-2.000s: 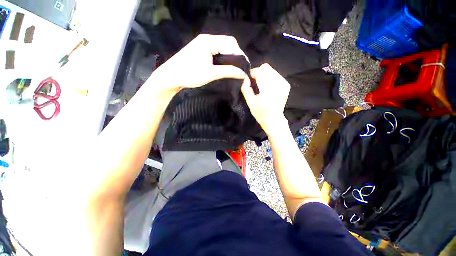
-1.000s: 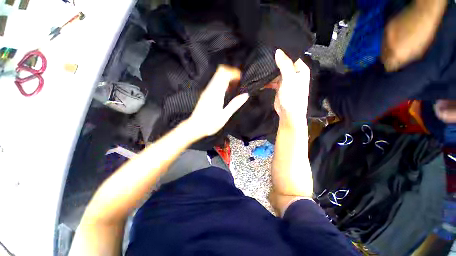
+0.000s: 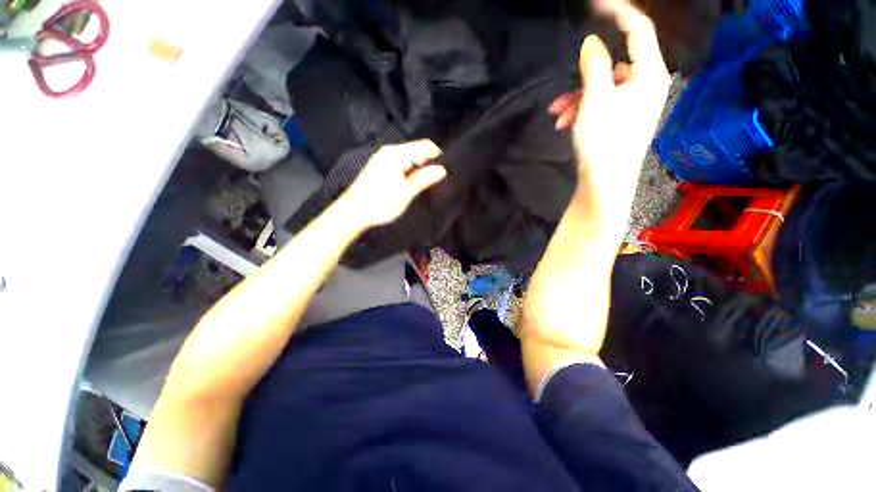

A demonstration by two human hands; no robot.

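Observation:
A black garment piece with fine grey ribs (image 3: 480,144) lies across my lap and the dark cloth in front of me. My left hand (image 3: 389,183) is at its near left part, thumb and forefinger closed on the cloth's edge. My right hand (image 3: 615,106) is raised at the upper right of the garment. Its thumb and upper fingers are apart; pinkish fingertips show low beside the dark cloth. Blur hides whether the right hand grips any cloth.
Red-handled scissors (image 3: 69,48) lie on the white table (image 3: 58,211) at left. A blue crate (image 3: 716,135) and a red-orange stool (image 3: 720,226) stand at right. Below them is a black bundle with white loops (image 3: 672,336). A blue scrap (image 3: 490,281) lies on the floor.
The hands first held a dark band together, then parted over the garment. My right hand has moved up and right. Another person's arm at the upper right is gone, showing the stool again.

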